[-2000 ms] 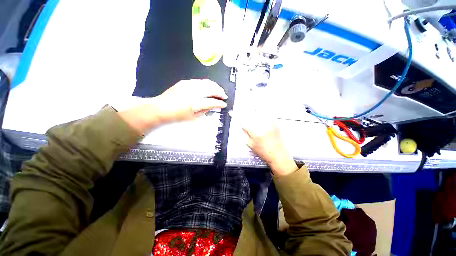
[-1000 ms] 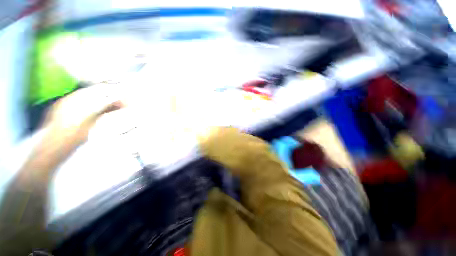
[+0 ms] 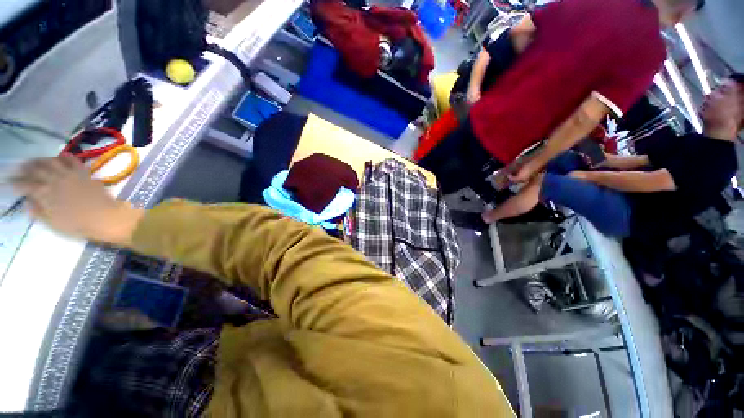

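My right hand [image 3: 69, 196] is bare and blurred at the left, over the white sewing table just below the scissors [image 3: 117, 164] with one red and one yellow-orange loop. I cannot tell whether it holds anything. My left hand is out of the picture. Dark plaid fabric [image 3: 155, 367] lies at my lap under the table edge. Short black jagged strips [image 3: 141, 113] lie beside the scissors. The needle area is out of view.
A yellow ball [image 3: 180, 71] sits by the table's far end. Plaid pieces [image 3: 405, 220] and a maroon bundle with light-blue cloth [image 3: 322, 182] lie on a box to the right. A person in a maroon shirt [image 3: 571, 65] stands beyond, near a seated person in black [image 3: 693, 159].
The view has swung far to the right, so the needle area and my left hand have left the picture. My right hand is now near the scissors. The side bundles and people have come into view.
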